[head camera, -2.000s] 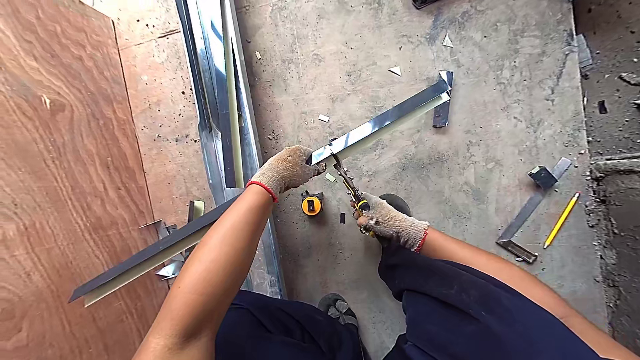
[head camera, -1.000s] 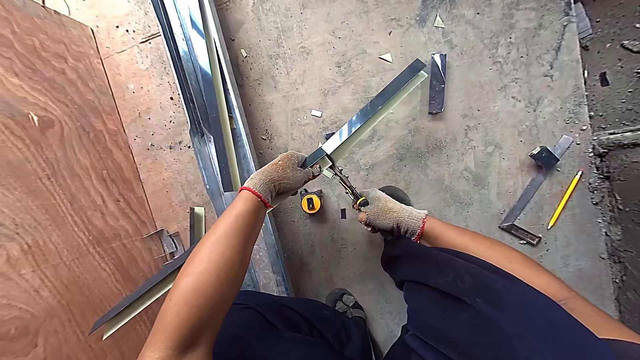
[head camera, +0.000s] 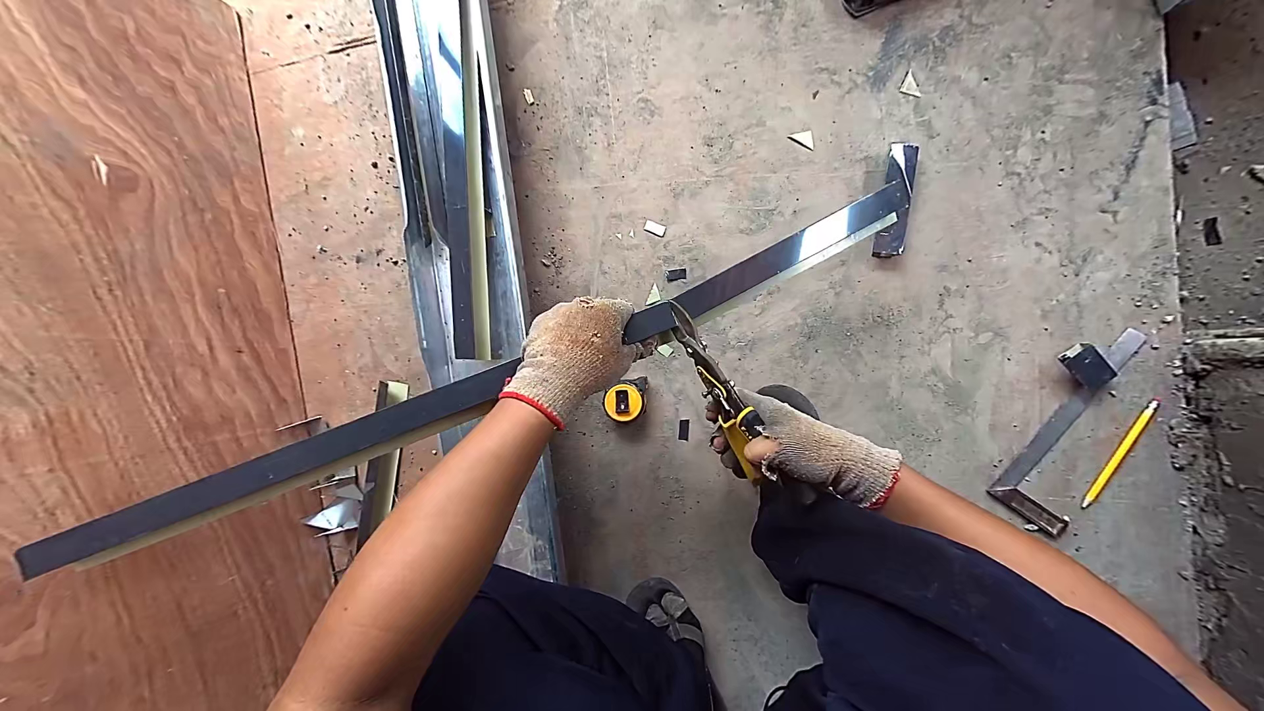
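My left hand (head camera: 578, 355), in a knitted work glove with a red cuff, grips a long dark metal angle strip (head camera: 267, 464) near its middle. The strip slants from the lower left up to the right, over the floor. My gloved right hand (head camera: 805, 444) holds yellow-handled tin snips (head camera: 726, 400). Their jaws meet the strip's edge just right of my left hand; whether they are closed through the metal cannot be told. A yellow tape measure (head camera: 623, 402) lies just below. The strip's far end overlaps a short dark metal piece (head camera: 897, 237).
Long metal channels (head camera: 509, 257) lie left of centre beside a plywood sheet (head camera: 128, 296). A try square (head camera: 1047, 434) and a yellow pencil (head camera: 1121, 452) are at the right. Small metal offcuts (head camera: 802, 139) lie scattered on the concrete floor. A shoe (head camera: 669, 607) shows at the bottom.
The strip has swung to a flatter slant since one second ago, and its far end again overlaps the short metal piece. Both hands keep their holds.
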